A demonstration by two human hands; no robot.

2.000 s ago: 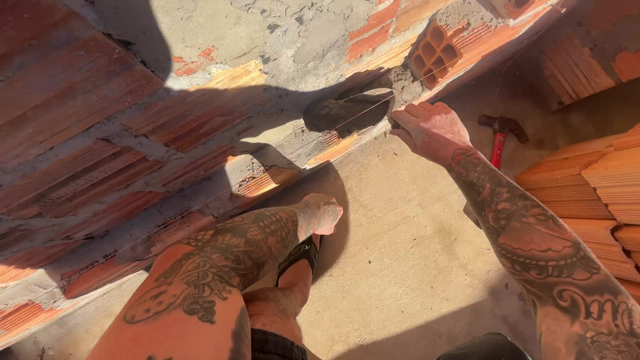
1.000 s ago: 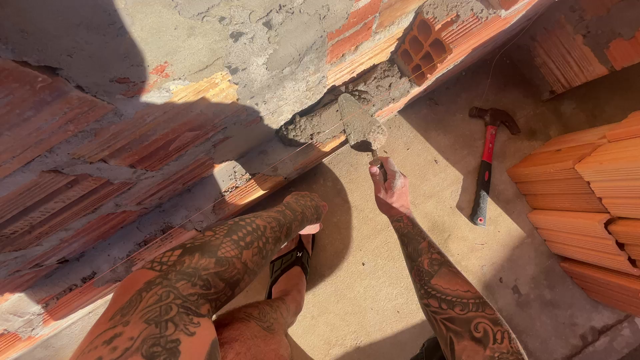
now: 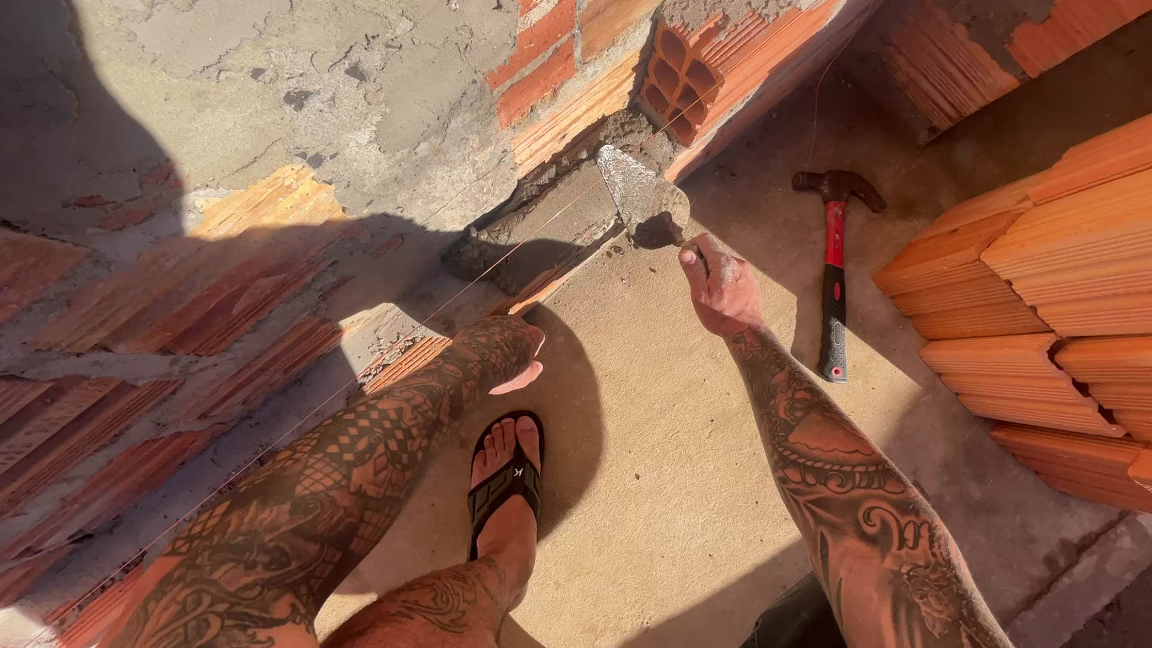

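Observation:
My right hand (image 3: 724, 286) grips the handle of a masonry trowel (image 3: 641, 196), whose mortar-smeared blade lies over the edge of a wet mortar bed (image 3: 549, 216). The bed fills a gap in the brick course, and its right end meets a hollow clay brick (image 3: 681, 81) with its cells facing out. A thin mason's line (image 3: 504, 256) runs slantwise above the bed. My left hand (image 3: 519, 353) is beside the wall's lower edge, left of the trowel; its fingers are partly hidden and I cannot tell if it holds anything.
A claw hammer (image 3: 835, 270) with a red and black handle lies on the concrete floor (image 3: 666, 432). Hollow clay bricks (image 3: 1071, 270) are stacked at the right. My foot in a flip-flop (image 3: 508, 477) stands close to the wall (image 3: 342, 99).
The trowel's blade has come into view from two seconds ago, when my right hand was at the brick's end. The mortar bed now looks flatter than one second ago.

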